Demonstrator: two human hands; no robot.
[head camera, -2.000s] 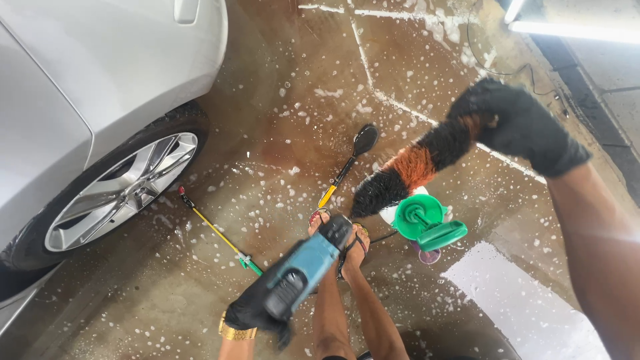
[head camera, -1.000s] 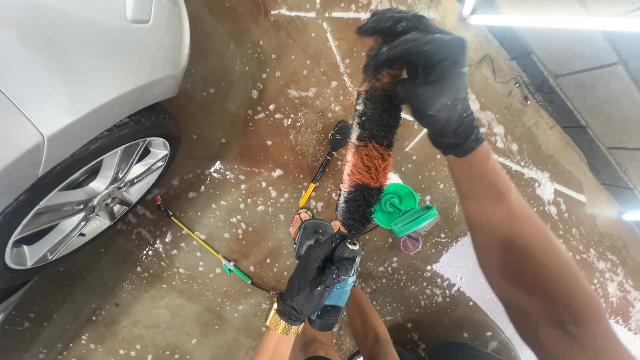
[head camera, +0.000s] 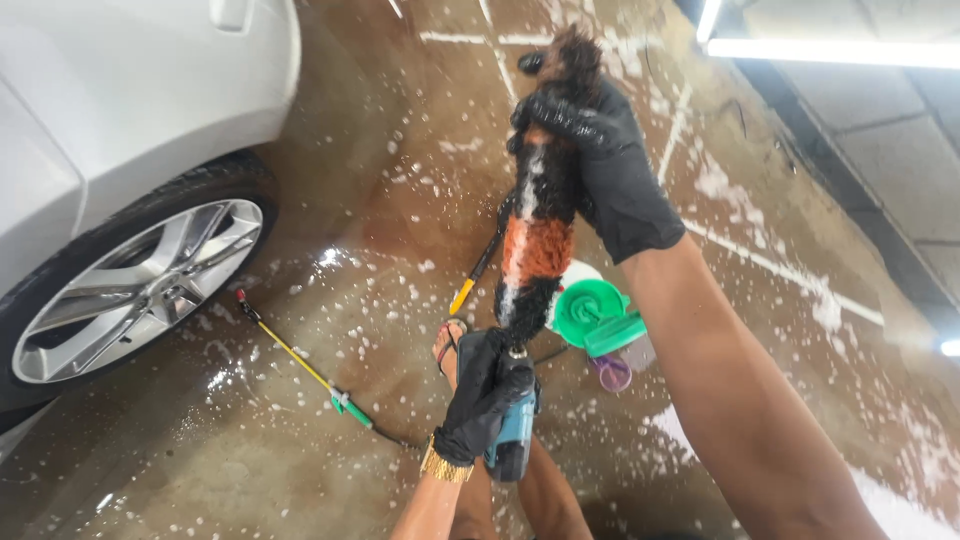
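A long cylindrical bristle brush, black with an orange band and streaked with white, stands out from the chuck of a blue and black cordless drill. My left hand, in a black glove with a gold watch band at the wrist, is closed around the drill near its chuck. Higher up, my right hand, also black-gloved and wet, wraps its fingers around the brush close to its far end. The thumb and palm are partly hidden by bristles.
At left is a silver car with an alloy wheel. A yellow spray lance with green handle, a yellow-and-black long-handled brush, a green bucket and a purple-rimmed cup are on the wet floor.
Two seconds ago the drill and brush were tilted; now they are nearly upright in view. My left hand has moved up from the drill's lower part toward the chuck.
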